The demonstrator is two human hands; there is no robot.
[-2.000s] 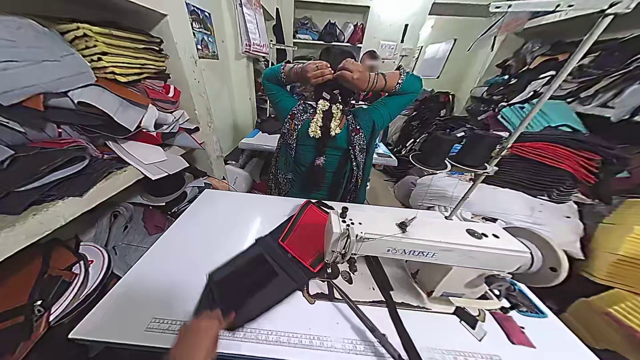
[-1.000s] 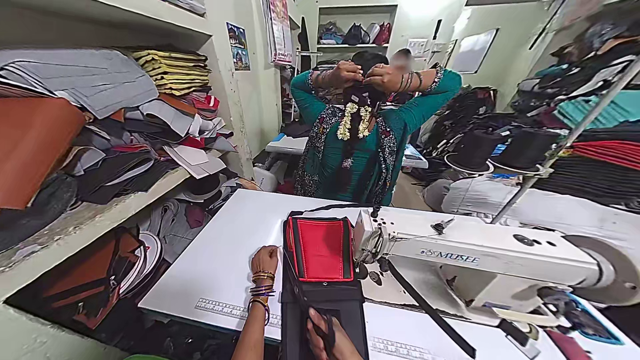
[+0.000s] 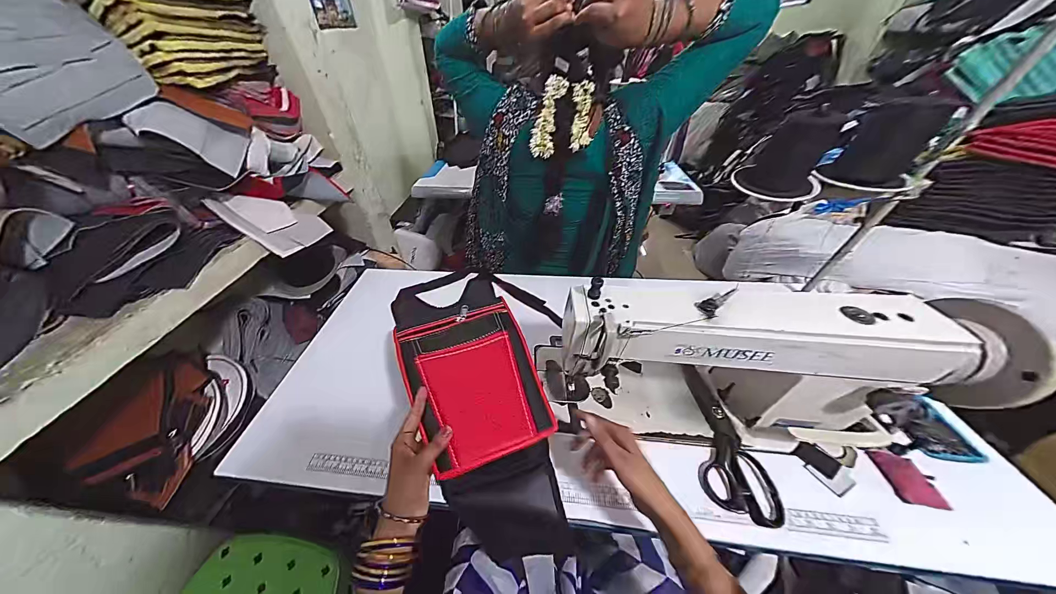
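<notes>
A red and black fabric pouch (image 3: 478, 396) with a zipper lies on the white sewing table, its black fabric hanging over the front edge. My left hand (image 3: 415, 450) grips its lower left side, thumb on the red panel. My right hand (image 3: 606, 445) is just right of the pouch, fingers apart, near the needle area of the white sewing machine (image 3: 775, 330); it seems to hold nothing. Black-handled scissors (image 3: 734, 470) lie by the machine's base. A black strap runs from the pouch's top toward the machine head.
A person in teal (image 3: 569, 190) stands beyond the table, back turned. Shelves of stacked fabric (image 3: 190, 140) line the left. Thread cones (image 3: 780, 153) stand behind the machine. A blue tray (image 3: 949, 429) and a maroon piece (image 3: 907, 480) are at right. A green stool (image 3: 264, 568) is lower left.
The pouch now lies tilted beside the machine head. My left hand has moved from the table onto its side; my right hand has let go of the black part and moved right. Scissors have come into view.
</notes>
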